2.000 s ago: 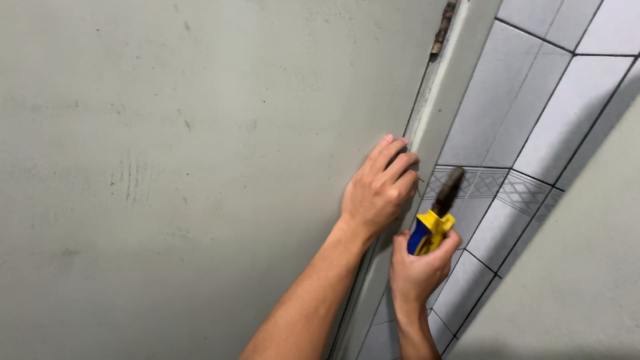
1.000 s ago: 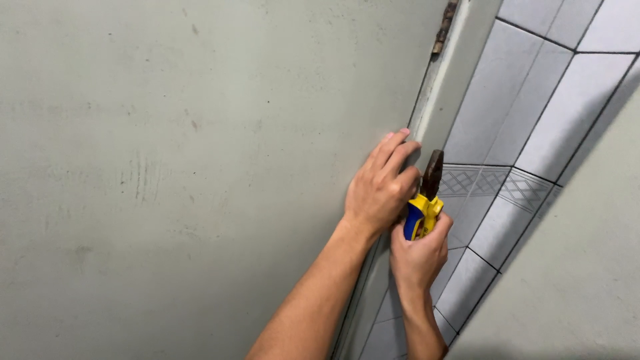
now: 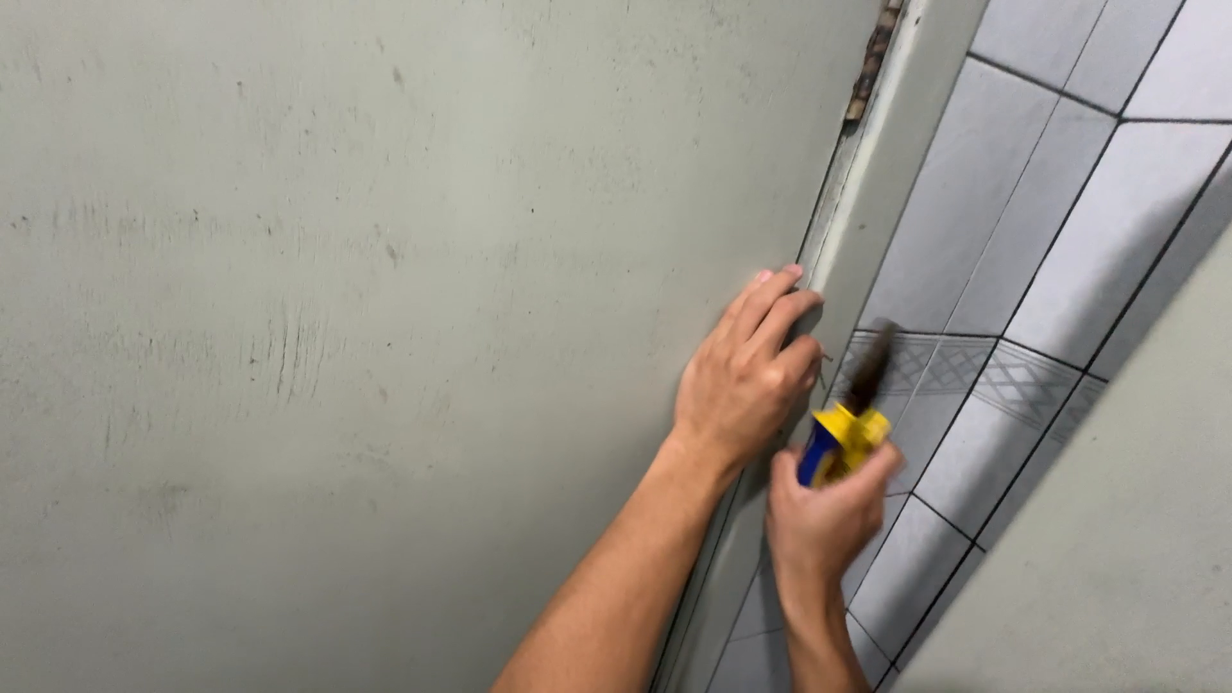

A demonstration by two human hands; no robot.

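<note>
My left hand (image 3: 751, 371) rests on the edge of a grey-green door (image 3: 462, 318), its fingers reaching the gap beside the door frame (image 3: 871, 212). A thin piece, perhaps a wire or nail, sticks out near its knuckles; what the fingers pinch, if anything, is hidden. Just to the right, my right hand (image 3: 833, 520) grips pliers (image 3: 847, 428) with yellow and blue handles. Their dark, rusty-looking jaws point up in front of the tiled wall and are blurred. The jaws are apart from my left hand, and whether they are closed cannot be told.
A rusty hinge (image 3: 871, 63) sits in the gap above my hands. Light tiles (image 3: 1097, 241) with dark joints and a patterned band cover the wall to the right. Another grey-green surface (image 3: 1107, 539) fills the lower right corner.
The pliers have swung away from beside my left fingers, to the right and with the jaws tilted right, after being closer one second ago. My left hand has stayed at the door edge.
</note>
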